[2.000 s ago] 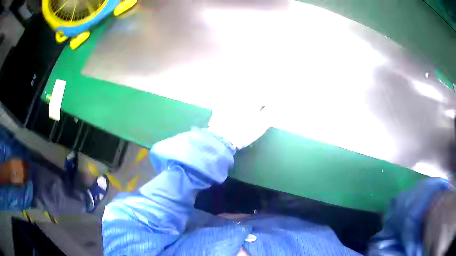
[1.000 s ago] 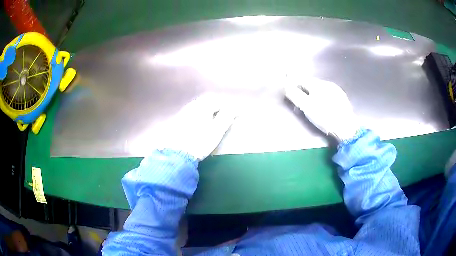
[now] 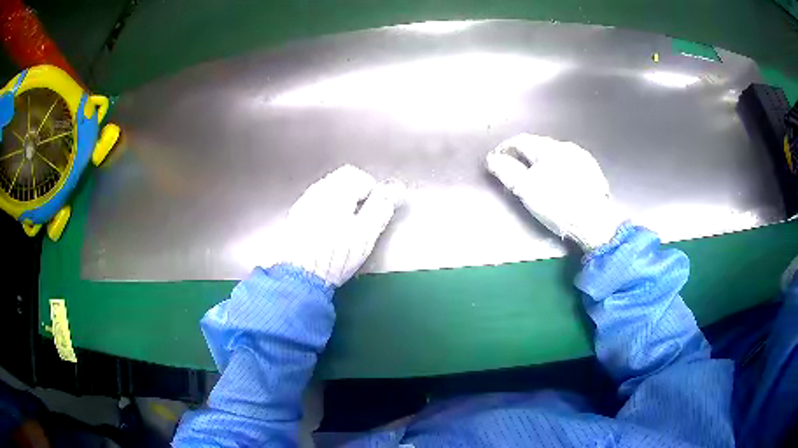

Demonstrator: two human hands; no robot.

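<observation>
A wide bare grey metal sheet point(image 3: 420, 157) with strong glare lies over the green bench. My left hand point(image 3: 341, 219), in a white knit glove, rests over the sheet's front part with its fingers curled and the thumb near the fingertips. My right hand point(image 3: 556, 185), also in a white glove, is over the sheet to the right, with fingers curled and a small dark gap by the thumb. The hands are apart. I cannot tell whether anything tiny is between the fingertips of either hand.
A round fan point(image 3: 37, 144) with yellow guard and blue trim stands at the left end. A black device point(image 3: 770, 131) is at the right end. A pale label point(image 3: 62, 330) is on the bench's front left. A blue sleeve point(image 3: 774, 350) shows at the right edge.
The view has swung from the tilted angle two seconds ago. My right hand, at the lower right edge then, now lies over the sheet. Both hands have barely moved since one second ago.
</observation>
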